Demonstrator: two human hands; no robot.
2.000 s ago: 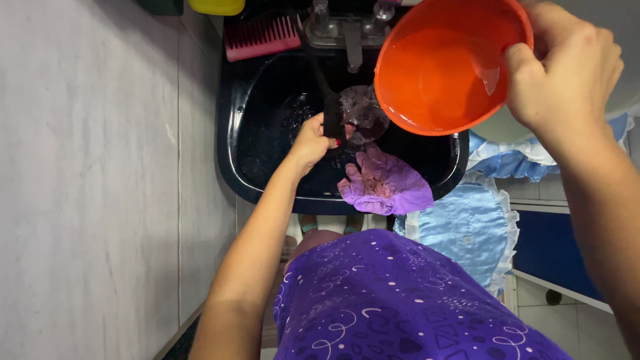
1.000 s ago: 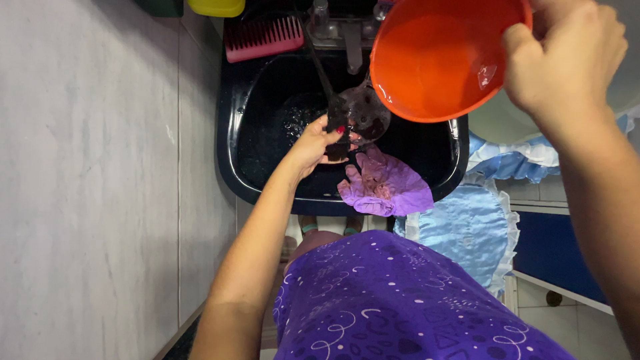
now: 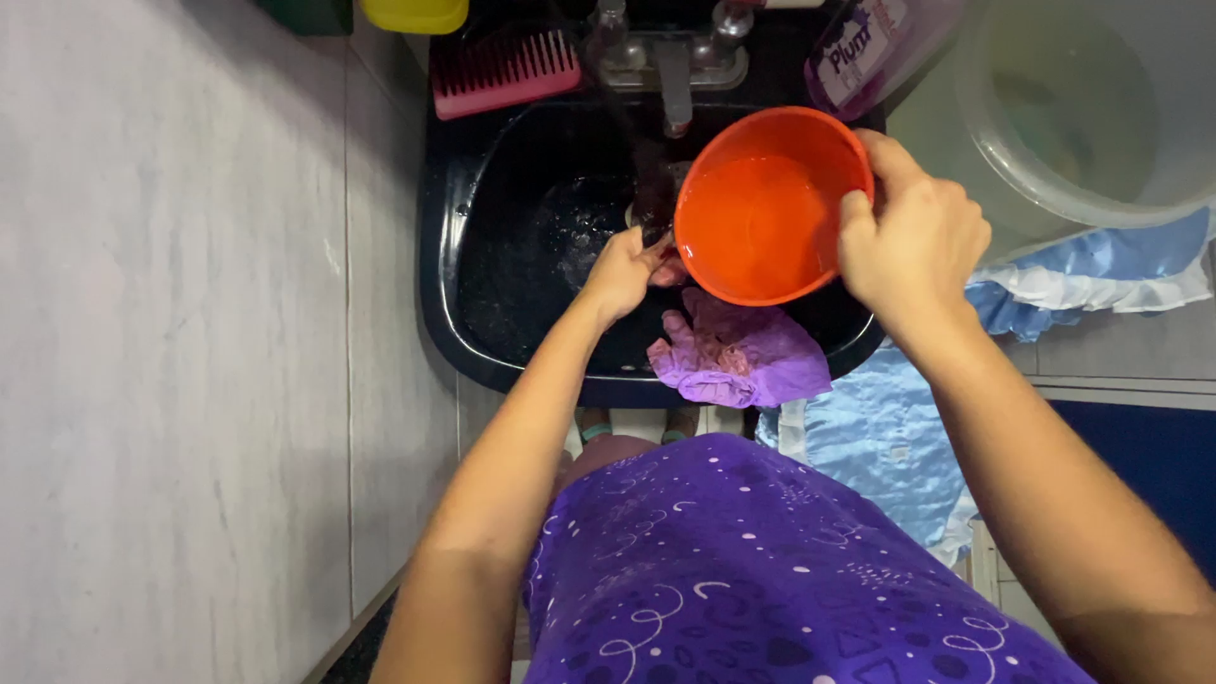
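Observation:
My right hand grips the rim of an orange plastic bowl that holds water, over the right part of the black sink. Just left of the bowl, my left hand is in the basin with its fingers partly behind the rim. A dark item lies at its fingertips; dim light and the bowl hide what it is and whether the fingers close on it. A crumpled purple glove with reddish-brown stains hangs over the sink's front edge, below the bowl.
A pink wide-toothed comb rests on the sink's back left corner, beside the metal faucet. A purple bottle and a large translucent tub stand at the right. The pale wall borders the left side.
The orange bowl in my right hand has moved down and toward my left hand. A dark tool-like item seen in my left hand before is now mostly hidden.

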